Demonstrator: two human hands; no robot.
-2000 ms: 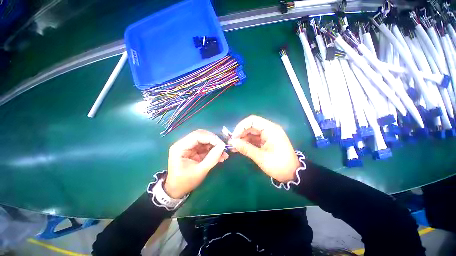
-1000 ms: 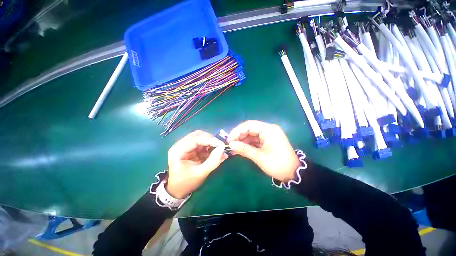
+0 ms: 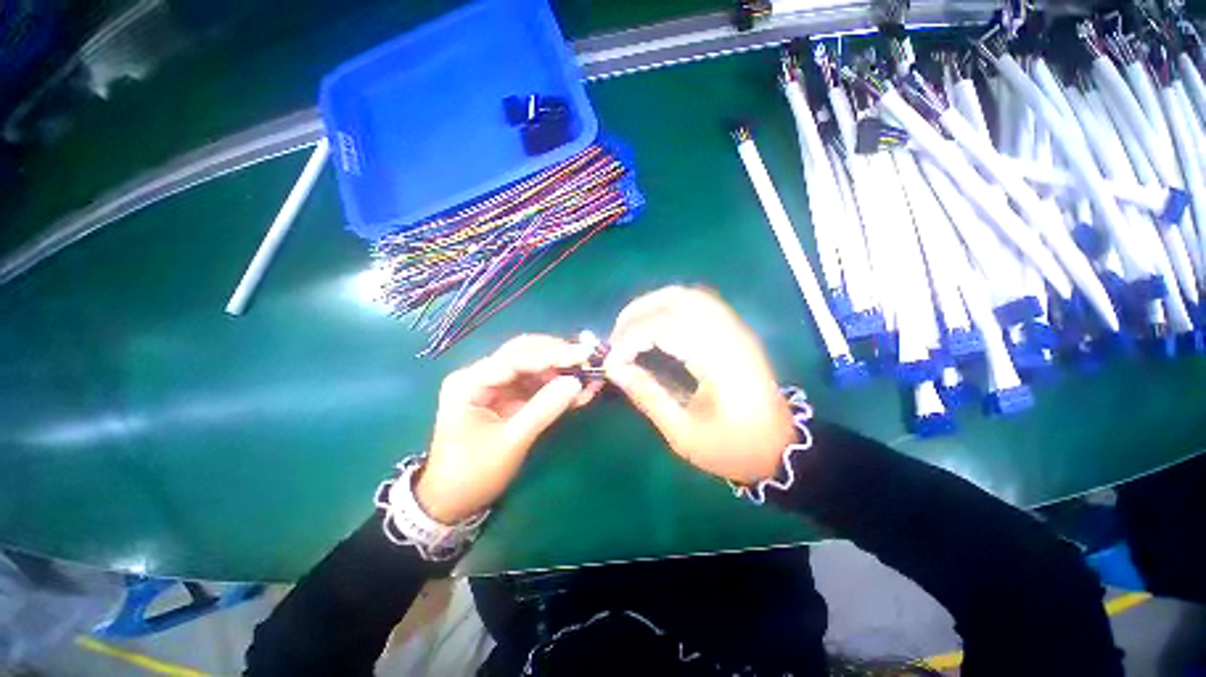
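My left hand (image 3: 496,417) and my right hand (image 3: 701,384) meet in front of me over the green bench top. Both pinch a small dark connector housing (image 3: 593,374) with short wires between their fingertips. A small pale bit shows at its top. The fingers hide most of it, so I cannot tell which wires sit in it.
The blue parts tray (image 3: 450,119) holds a few dark housings (image 3: 540,122). Unsleeved wire harnesses (image 3: 503,245) lie below it, a white sleeve (image 3: 278,228) left of it. One sleeved harness (image 3: 791,245) lies beside the heap of finished harnesses (image 3: 965,225) on the right. A metal rail (image 3: 675,53) runs behind.
The fingers have shifted around the small part, and my right hand has risen and turned a little. My left hand has moved slightly left. Both still hold the part.
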